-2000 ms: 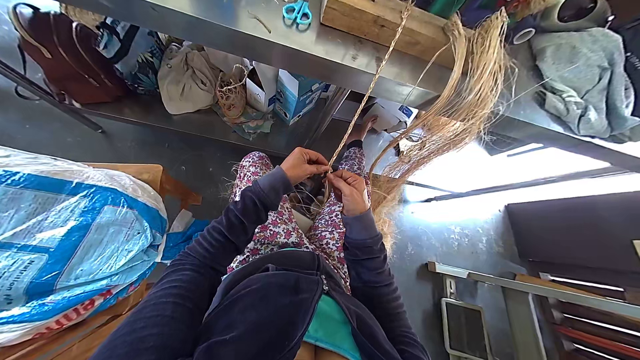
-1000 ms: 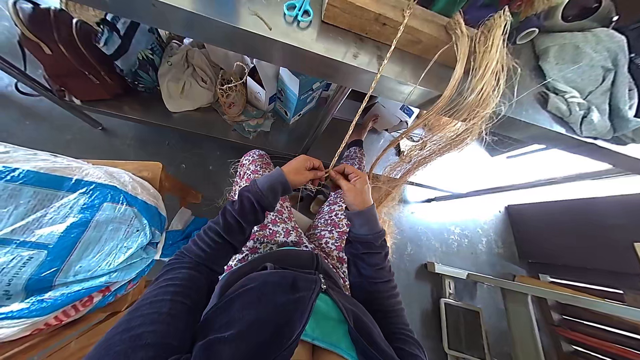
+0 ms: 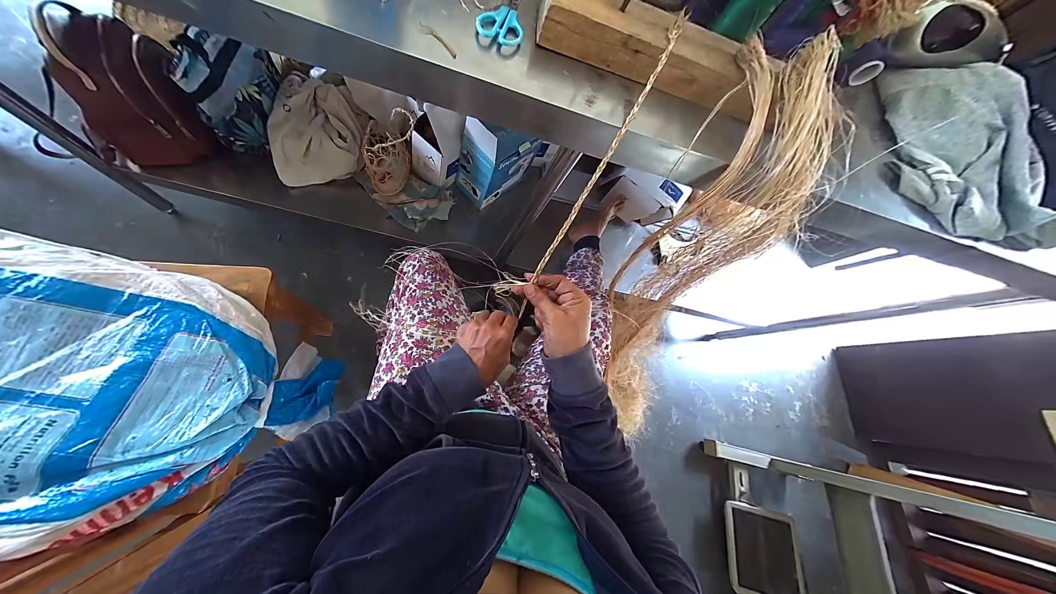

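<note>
A thin braided cord of tan plant fibre [image 3: 606,157] runs down from a wooden beam [image 3: 627,41] on the metal table to my hands above my lap. My right hand [image 3: 558,312] pinches the cord's lower end, where loose fibre ends fan out to the left. Just below and to the left, my left hand [image 3: 487,342] has its fingers curled near the cord's tail; whether strands are between them is hidden. A long hank of loose fibre [image 3: 775,165] drapes over the table edge to the right and hangs down beside my leg.
Light-blue scissors [image 3: 499,26] lie on the metal table [image 3: 371,49]. A grey cloth [image 3: 965,140] is at the right. Bags, including a brown backpack [image 3: 124,91], and boxes [image 3: 495,157] fill the lower shelf. A plastic-wrapped sack [image 3: 124,371] lies on wood at left.
My left hand has moved down, away from the pinch point where both hands met. My right hand has stayed at the cord and shifted slightly up.
</note>
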